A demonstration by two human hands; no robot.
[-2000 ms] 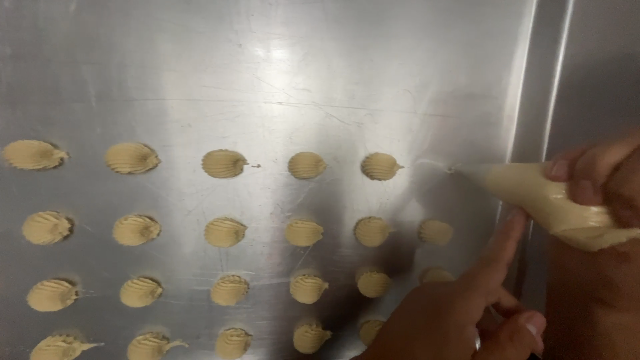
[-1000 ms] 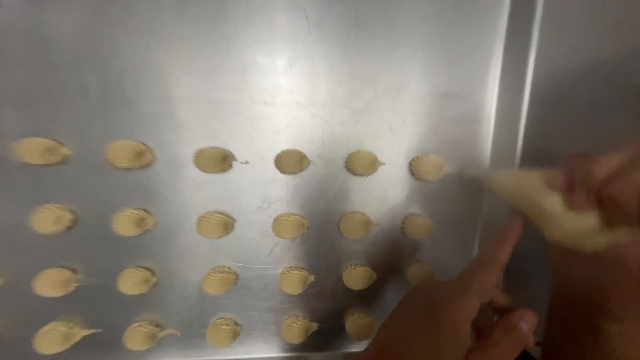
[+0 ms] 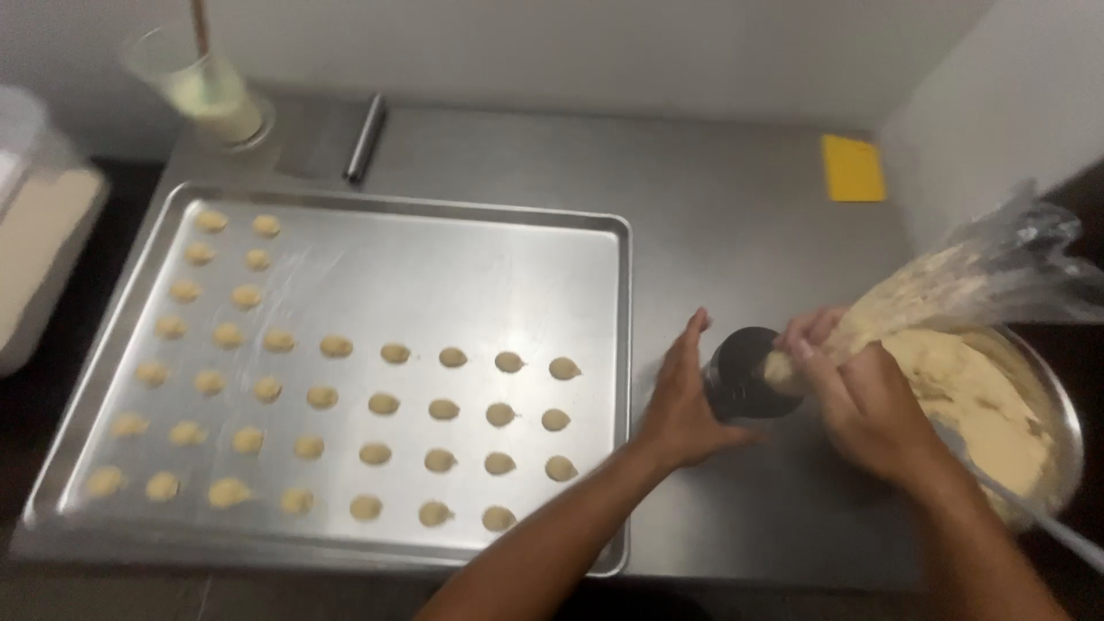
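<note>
My right hand grips the lower part of a clear plastic piping bag filled with pale batter. Its filled tip points left, over a dark round container. Beside that container's left side, my left hand has its fingers and thumb spread, holding nothing; whether it touches the container I cannot tell. Rows of piped batter mounds lie on a metal baking tray to the left. A metal bowl of batter stands under and beyond the bag, with a spatula resting in it.
At the back left stand a clear cup of pale liquid with a stick in it and a flat scraper with a metal handle. A yellow card or scraper lies at the back right. A pale container is at the far left.
Both hands have left the tray's edge, and the bag is now over the dark container. One more mound was piped in the upper row. The view has widened and shifted greatly.
</note>
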